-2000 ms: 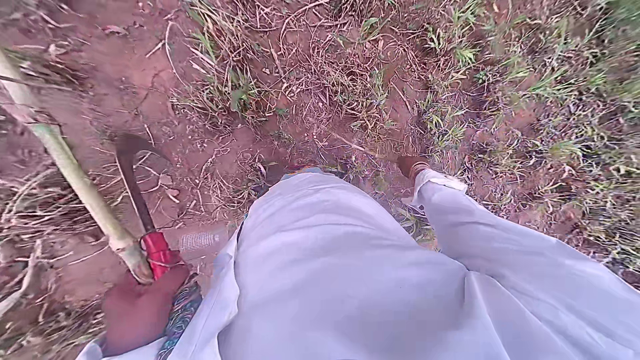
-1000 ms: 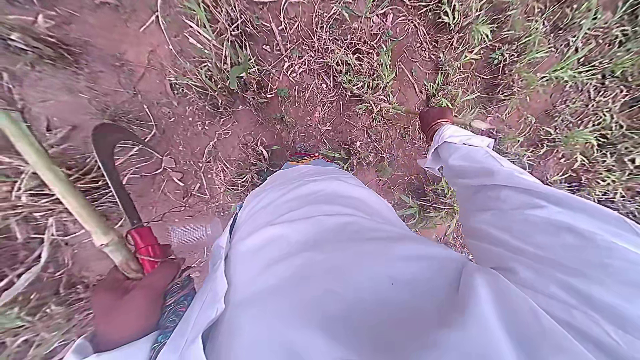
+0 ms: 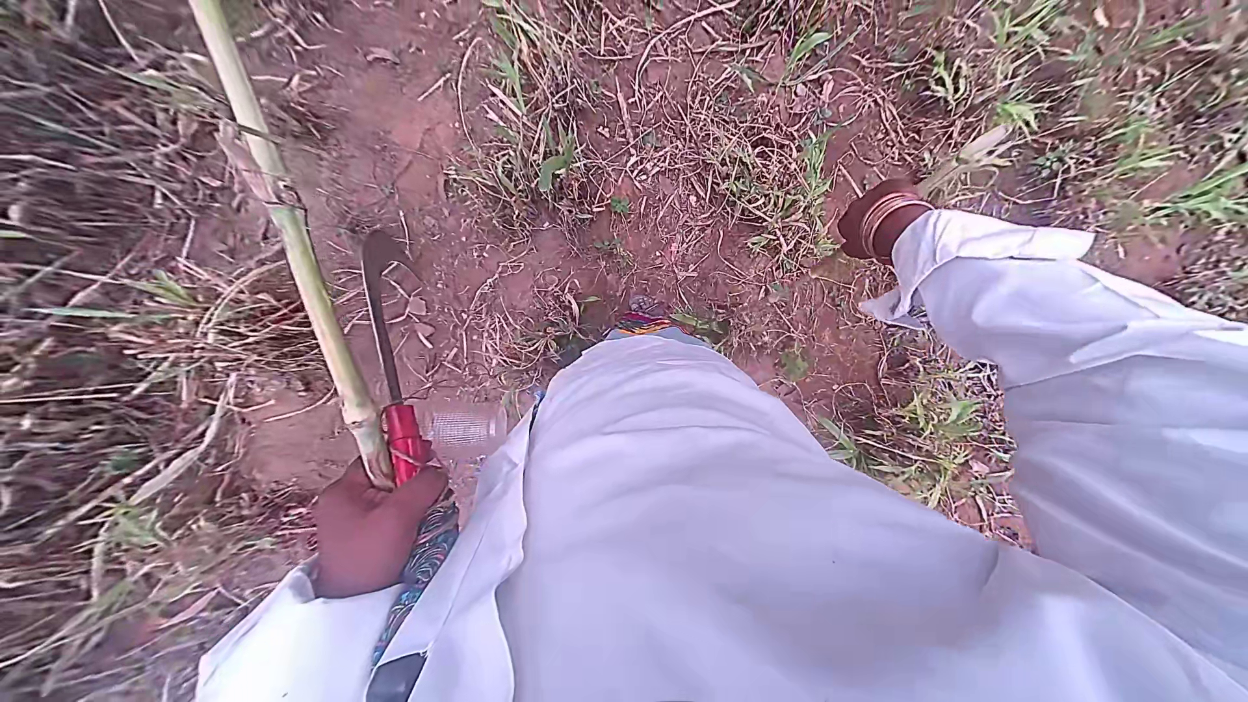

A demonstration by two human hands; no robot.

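At the lower left, my left hand is closed around a sickle's red handle and the lower end of a pale green cane stalk. The sickle's curved dark blade points up and away, just right of the stalk. Beside the handle shows a clear ribbed plastic bottle, partly behind the white garment; what holds it is hidden. My right hand, with bangles at the wrist, hangs at the upper right over the ground. Its fingers look curled, and nothing is visible in them.
Reddish bare soil with dry stems and grass tufts lies ahead. Dry straw and long grass cover the left side. Greener weeds grow at the upper right. A white garment fills the lower middle, with colourful cloth at its far edge.
The stalk's far end has swung right, so it stands more upright in view. The left hand still grips stalk and sickle. The right arm has swung outward since the earliest frame.
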